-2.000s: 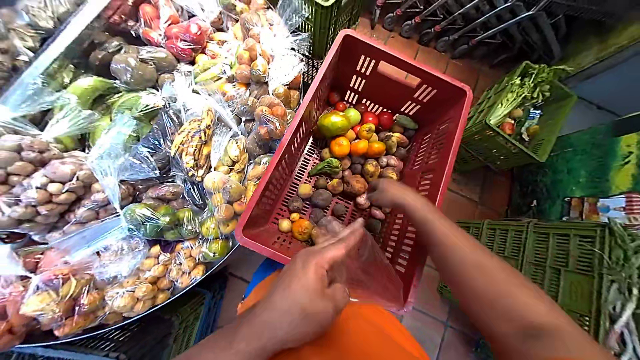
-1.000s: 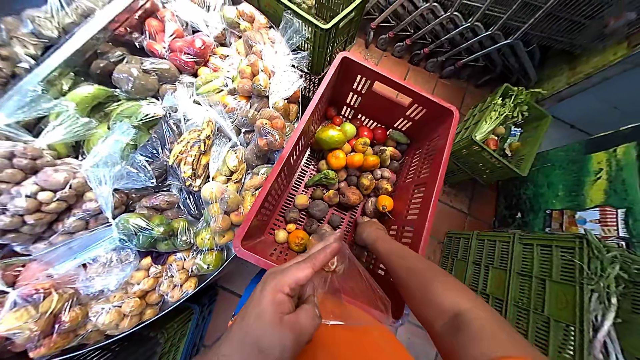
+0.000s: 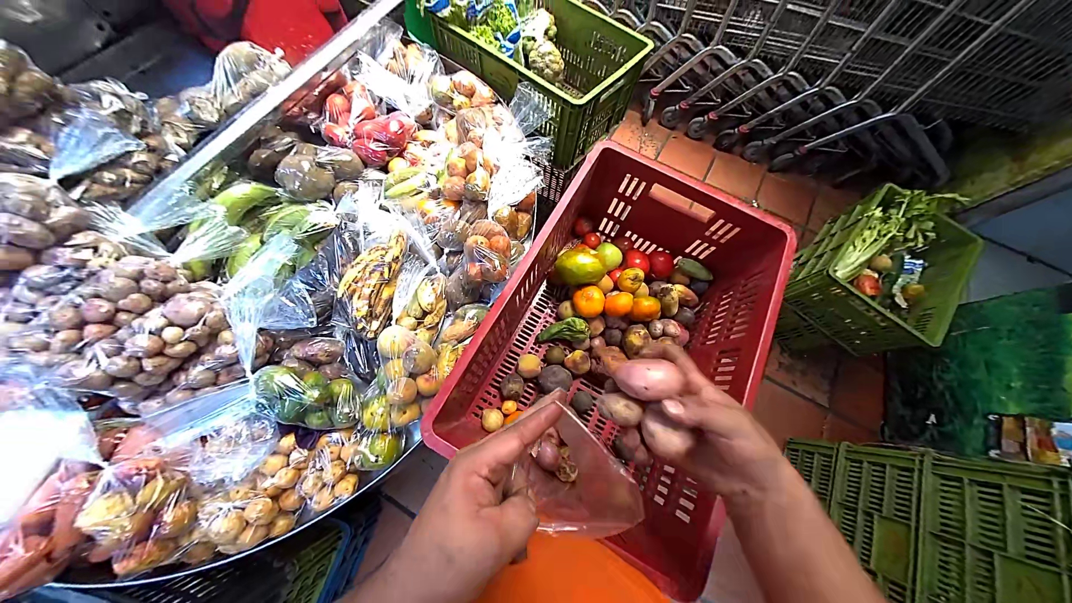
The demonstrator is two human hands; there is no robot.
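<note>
My left hand [image 3: 490, 494] pinches the rim of a clear plastic bag [image 3: 590, 494], which has a few small reddish potatoes [image 3: 548, 452] inside. Just right of the bag's mouth, my right hand [image 3: 712, 419] holds several pinkish potatoes [image 3: 649, 379]. Both hands are over the near part of a red plastic crate [image 3: 775, 293]. Loose produce lies in the crate: orange tomatoes [image 3: 588, 301], red tomatoes [image 3: 636, 261], a large greenish-yellow fruit [image 3: 579, 266], a green pepper [image 3: 565, 330], and dark round roots or tubers [image 3: 554, 378]. My right hand hides part of the crate's contents.
At left, a round display [image 3: 251, 548] is heaped with bagged produce. A green crate [image 3: 620, 84] stands beyond the red one, near metal carts [image 3: 754, 100]. Another green crate [image 3: 946, 293] holds leafy stalks at right. Stacked green crates [image 3: 963, 519] are at lower right, on a tiled floor.
My right hand has risen from the crate's contents toward the bag and now shows several potatoes in its fingers. My left hand keeps hold of the bag. The view has shifted closer to the crate.
</note>
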